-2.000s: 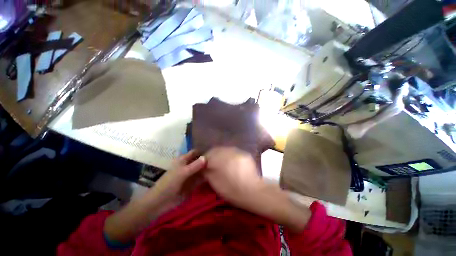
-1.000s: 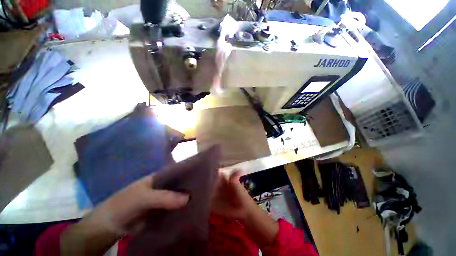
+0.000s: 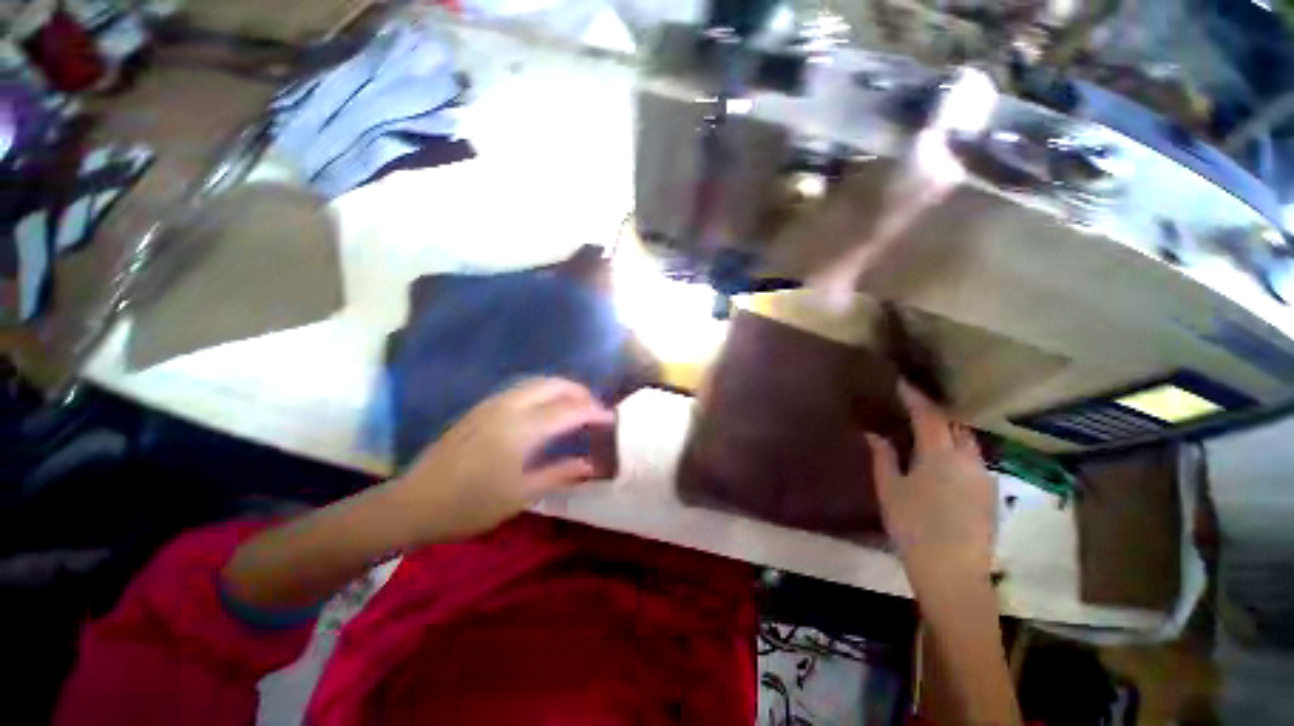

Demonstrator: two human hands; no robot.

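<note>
A stack of dark panels (image 3: 490, 341), bluish in the glare, lies on the white table left of the needle area. My left hand (image 3: 514, 451) is at its front right corner, fingers bent over the cloth; blur hides whether they grip it. A dark brown panel (image 3: 788, 426) lies flat right of the lamp glow, under the machine arm. My right hand (image 3: 939, 489) has its thumb and fingers at this panel's right edge and holds it there. The sewing machine head (image 3: 710, 177) is blurred above the panels.
A tan-looking panel (image 3: 241, 277) and a heap of pale blue strips (image 3: 376, 114) lie at left. A green-handled tool (image 3: 1039, 468) lies under the machine arm. Another brown panel (image 3: 1128, 532) is at the table's right end. The lit control screen (image 3: 1167, 403) is at right.
The brown panel has moved from my hands near my body onto the table under the machine arm. My left hand has let go of it and moved to the bluish stack. The view has turned left.
</note>
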